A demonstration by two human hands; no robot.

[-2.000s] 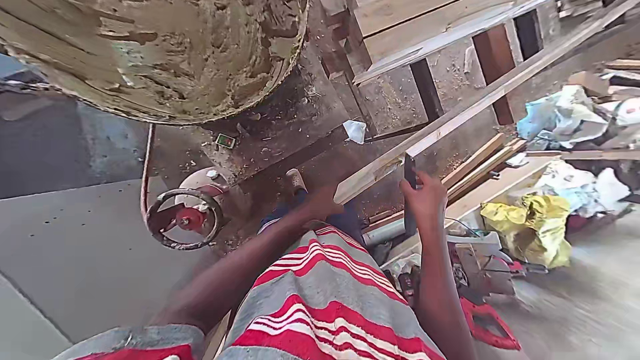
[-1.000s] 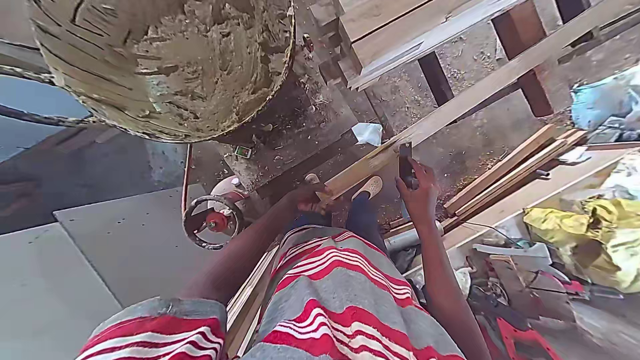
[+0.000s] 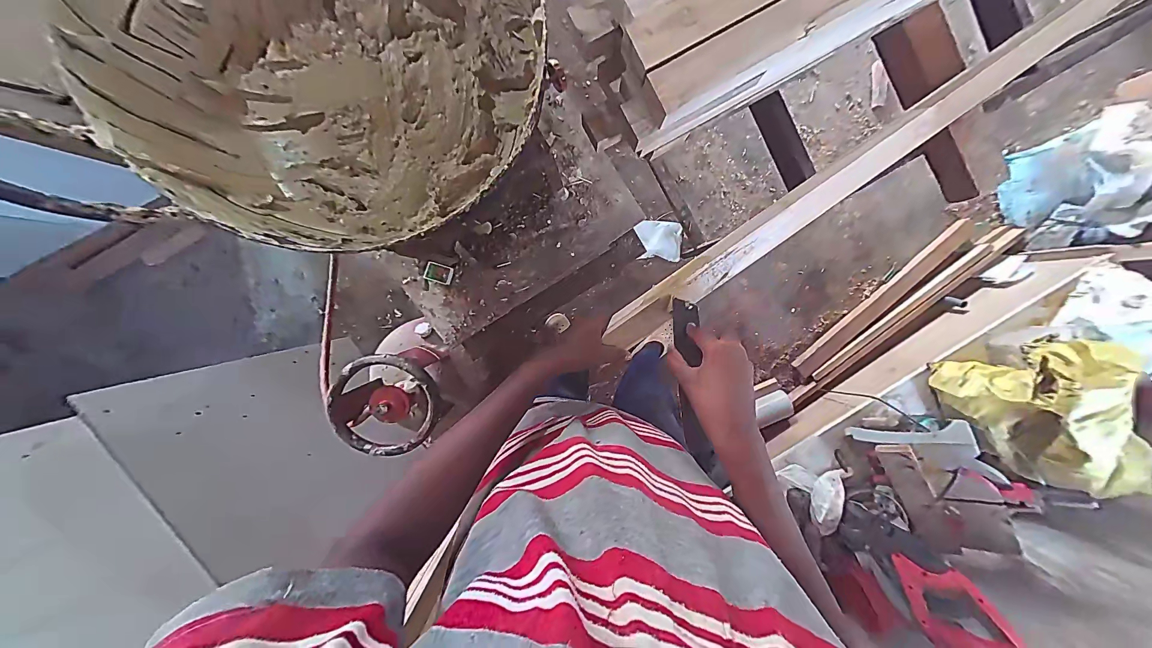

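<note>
A long wooden board (image 3: 837, 184) slants from the upper right down to its near end in front of my body. My left hand (image 3: 580, 344) is at that near end and grips it; the fingers are blurred. In my right hand (image 3: 715, 369) is a small black tool (image 3: 686, 331), held upright against the right edge of the board, close to its near end. The kind of tool cannot be told. Pale, rough patches show on the board's face near the tool.
A large mud-coated round container (image 3: 360, 117) stands upper left, above a valve handwheel (image 3: 382, 405) and grey panels (image 3: 261, 450). Stacked planks (image 3: 720, 36) lie at the top. Loose wood strips (image 3: 900, 306), a yellow plastic bag (image 3: 1035, 396) and a red-handled tool (image 3: 954, 594) lie at the right.
Both hands remain near the board's close end, with the black tool still in my right hand. The view has shifted somewhat.
</note>
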